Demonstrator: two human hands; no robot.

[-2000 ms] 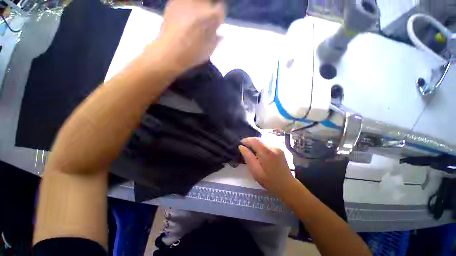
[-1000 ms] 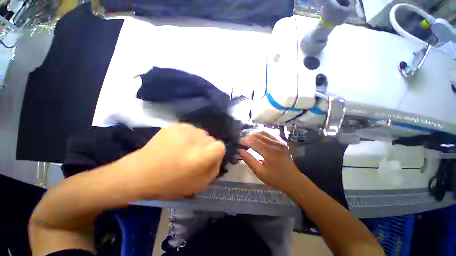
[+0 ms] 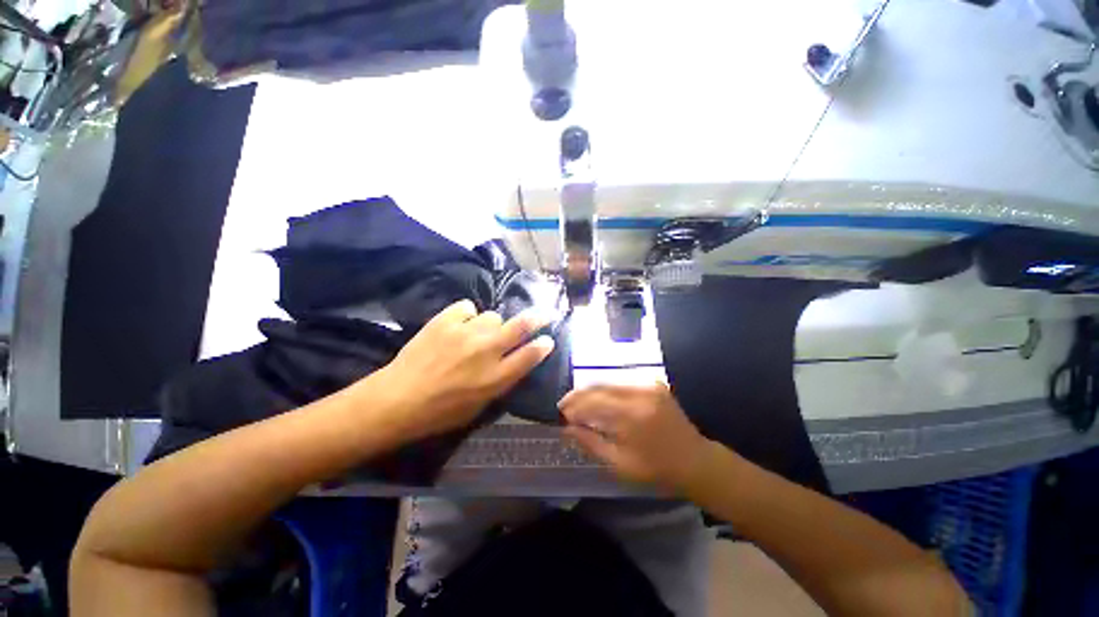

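The dark garment [image 3: 362,259] lies bunched left of the needle, its right end under the presser foot area [image 3: 566,295] of the white sewing machine [image 3: 723,121]. My left hand [image 3: 470,368] rests on the cloth just left of the needle, fingertips pressing it down close to the foot. My right hand [image 3: 627,428] pinches the cloth's near right edge, in front of the needle. The needle tip itself is too small and bright to tell.
A flat dark cut panel [image 3: 145,241] lies at the left. Another dark piece [image 3: 735,362] lies right of the needle, under the machine arm. Black-handled scissors [image 3: 1073,383] are at far right. Folded dark cloth [image 3: 338,30] is at the rear. A blue basket [image 3: 982,530] is below the table.
My left hand has moved from the cloth's near side up to the needle area. My right hand has shifted slightly nearer to me. The view has turned, with the machine head appearing further left.
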